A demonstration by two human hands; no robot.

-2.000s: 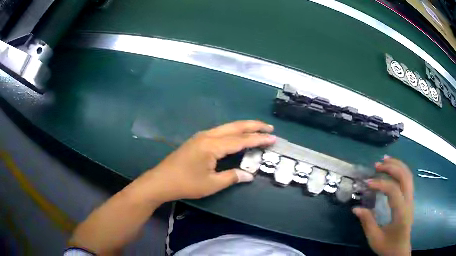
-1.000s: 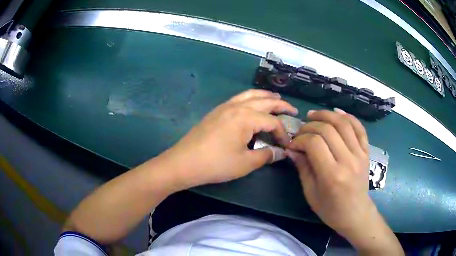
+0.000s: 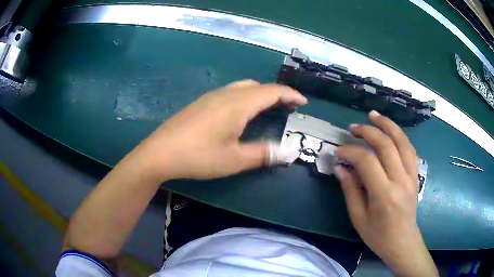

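Observation:
A silver housing [image 3: 318,130] lies on the green belt in front of me, its plain edge away from me and its rounded tabs towards me. Dark curved bits show in the gaps between tabs. My left hand [image 3: 216,132] is at its left end, thumb and fingers spread apart; the thumb is blurred. My right hand [image 3: 379,173] is over its middle and right part, thumb at the tabbed edge and fingers on top, hiding much of it. A black housing [image 3: 352,91] stands on edge just beyond.
Tweezers [image 3: 466,163] lie at right. A grey four-ring strip [image 3: 472,77] lies at the far right, cut off by the picture's edge. Metal roller hardware [image 3: 13,53] is at far left. A silvery stripe [image 3: 216,24] crosses the belt [image 3: 216,200].
My left hand has opened and moved left, away from my right hand. My right hand has shifted slightly right along the silver housing, uncovering its left end.

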